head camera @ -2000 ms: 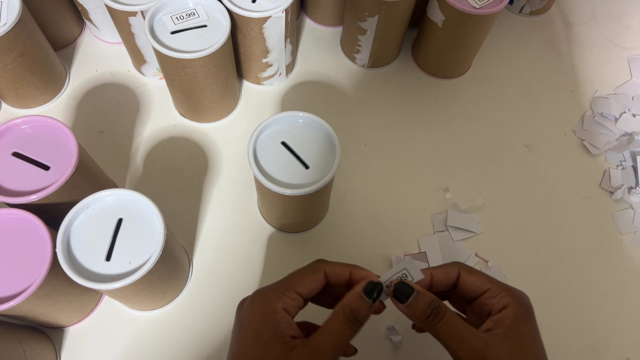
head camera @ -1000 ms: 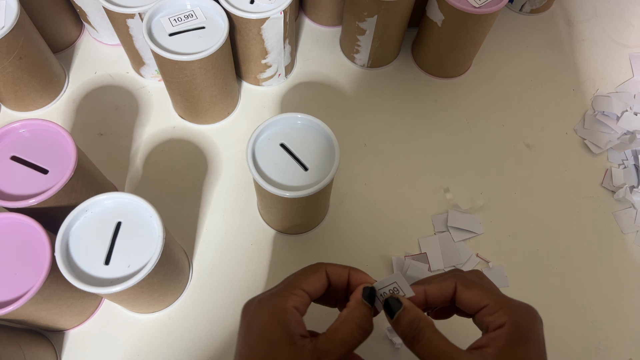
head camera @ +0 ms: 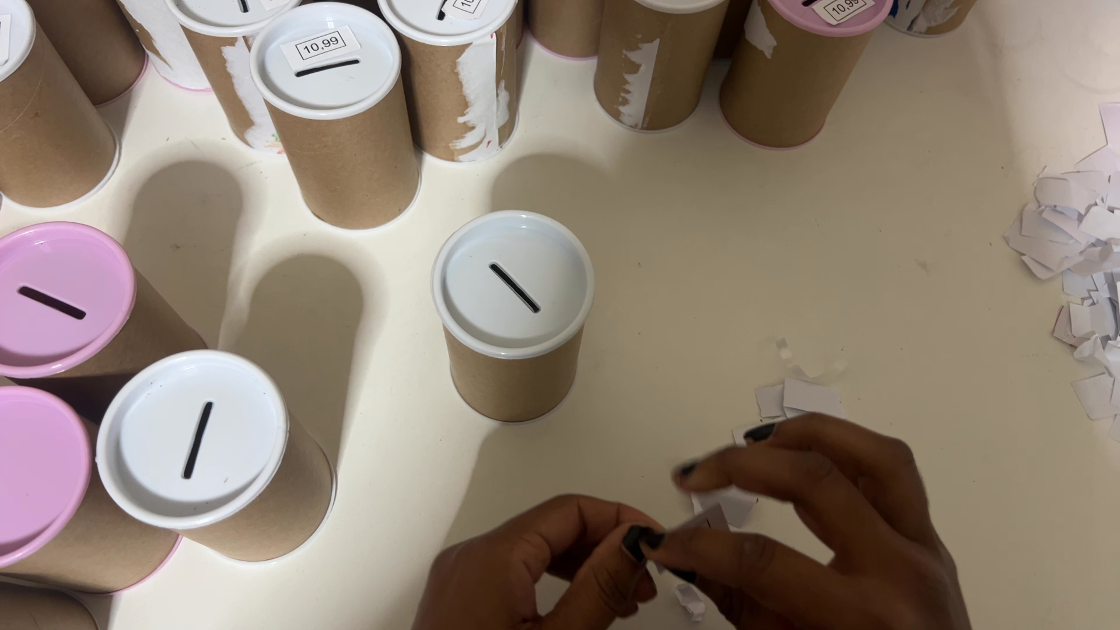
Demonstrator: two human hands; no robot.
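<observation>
Near the bottom of the head view, my left hand (head camera: pixel 551 564) pinches a small white price sticker (head camera: pixel 707 521) between thumb and forefinger. My right hand (head camera: pixel 814 516) meets it at the sticker's edge, its thumb at the pinch and other fingers raised and spread; the fingers partly hide the sticker. Just above and left of my hands stands a cardboard tube bank with a white slotted lid (head camera: pixel 514 284), with no sticker on that lid. Another white-lidded tube (head camera: pixel 194 437) stands at the lower left.
Pink-lidded tubes (head camera: pixel 57 297) stand at the left edge. Along the back are several more tubes, one white lid bearing a price sticker (head camera: pixel 321 47). Paper scraps (head camera: pixel 809 398) lie beyond my right hand, and a larger pile of scraps (head camera: pixel 1076 227) is at the right edge.
My right hand's fingers have lifted and spread, where both hands were close together around the sticker with its printed price showing. The tubes have stayed in place.
</observation>
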